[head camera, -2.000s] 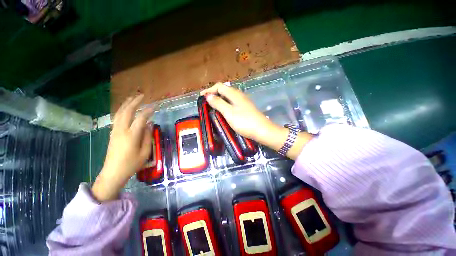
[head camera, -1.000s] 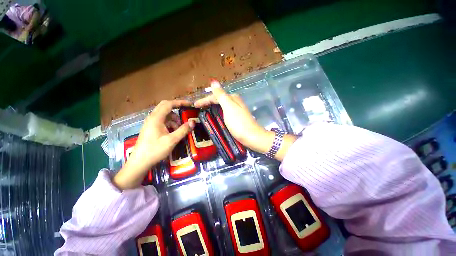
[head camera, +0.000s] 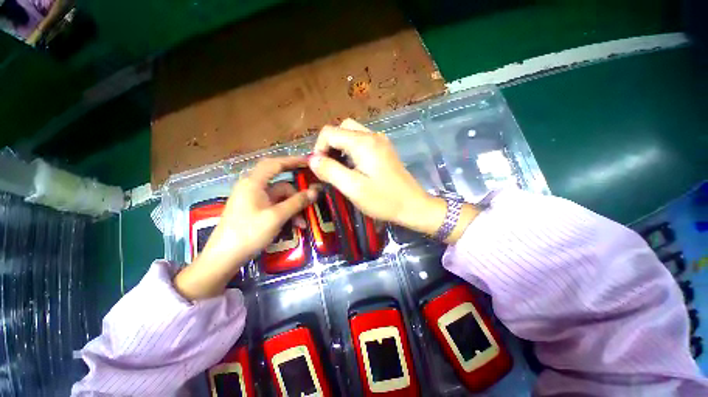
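A clear blister tray (head camera: 508, 147) holds closed red flip phones, front up, in its near row, one of them at the right (head camera: 466, 340). In the far row one phone (head camera: 206, 225) lies at the left and another (head camera: 284, 258) is partly under my left hand. My left hand (head camera: 256, 209) holds a tilted red phone (head camera: 321, 225) between thumb and fingers. My right hand (head camera: 371, 172) has its fingers on the top ends of black-and-red phones on edge (head camera: 359, 233) beside it. My fingers hide the phones' upper ends.
A brown board (head camera: 287, 101) lies behind the tray on the green bench (head camera: 613, 124). Stacked clear trays (head camera: 43, 279) stand at the left, with a pale wrapped roll (head camera: 74, 188) above. More dark phones on blue show at the right edge. Part of a person shows at the top left.
My left hand has moved right from the left end phone to the middle phones. The phone it holds now stands more on edge than a second ago. My right fingers have bent over the phone tops.
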